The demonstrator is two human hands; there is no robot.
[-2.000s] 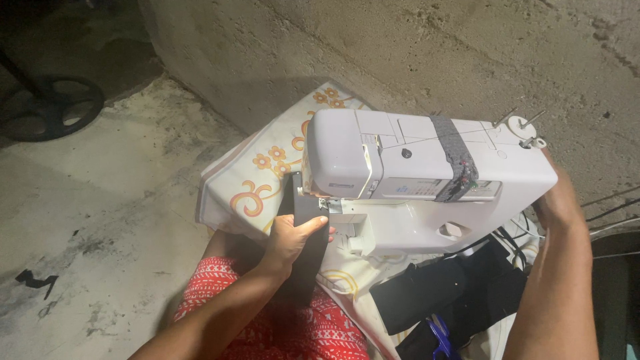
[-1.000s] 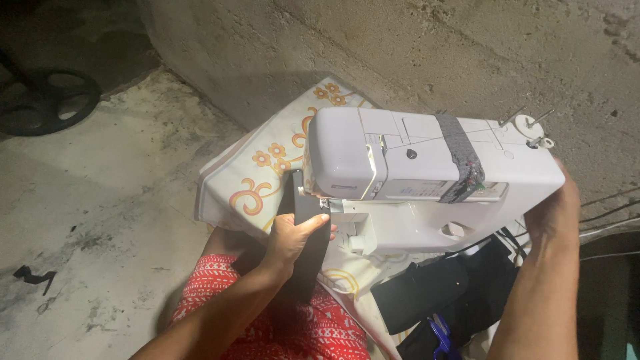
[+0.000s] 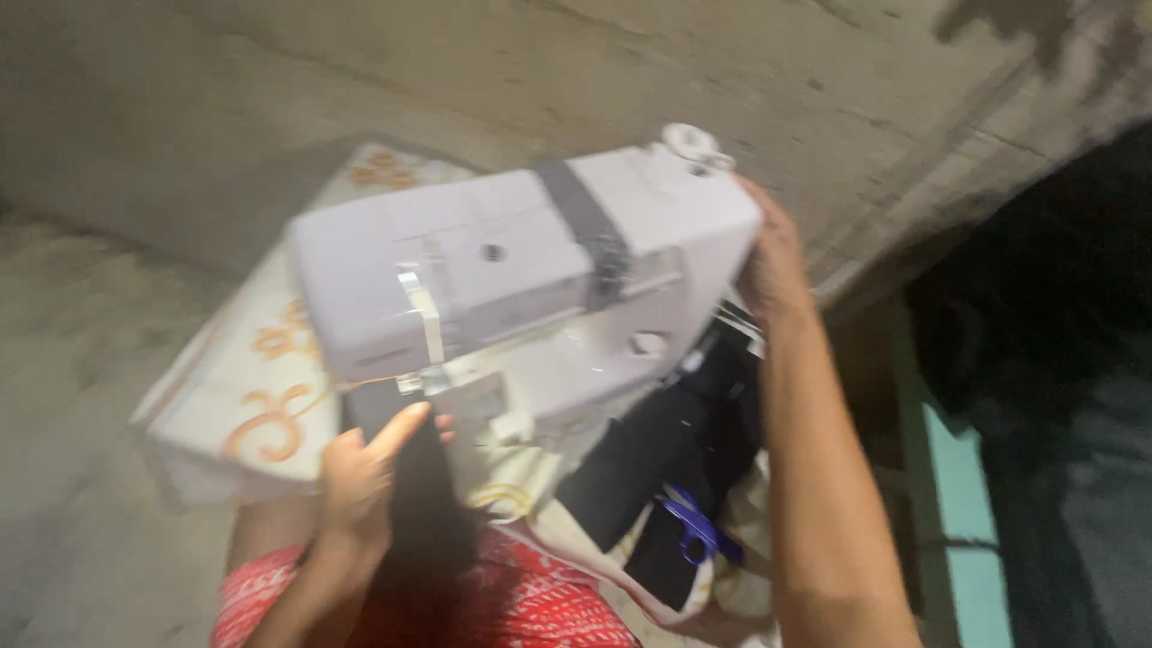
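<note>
A white sewing machine (image 3: 531, 261) with a grey band around its arm stands at the middle of the blurred head view. Strips of black fabric (image 3: 418, 504) run from under its needle area toward my lap. My left hand (image 3: 369, 468) grips this fabric just in front of the presser foot, thumb on top. My right hand (image 3: 774, 247) rests against the machine's right end, by the handwheel side; its fingers are hidden behind the body. A white thread spool (image 3: 691, 142) sits on top at that end.
A flowered cloth (image 3: 270, 396) lies under the machine. Right of my lap are more black fabric pieces (image 3: 621, 481) and purple-handled scissors (image 3: 691, 526). A concrete wall (image 3: 450, 81) rises behind. At the right stand a pale green strip (image 3: 963, 495) and dark material.
The view has swung to the right, bringing the green strip and dark material into sight. Both hands keep their places, the left on the black fabric, the right at the machine's end.
</note>
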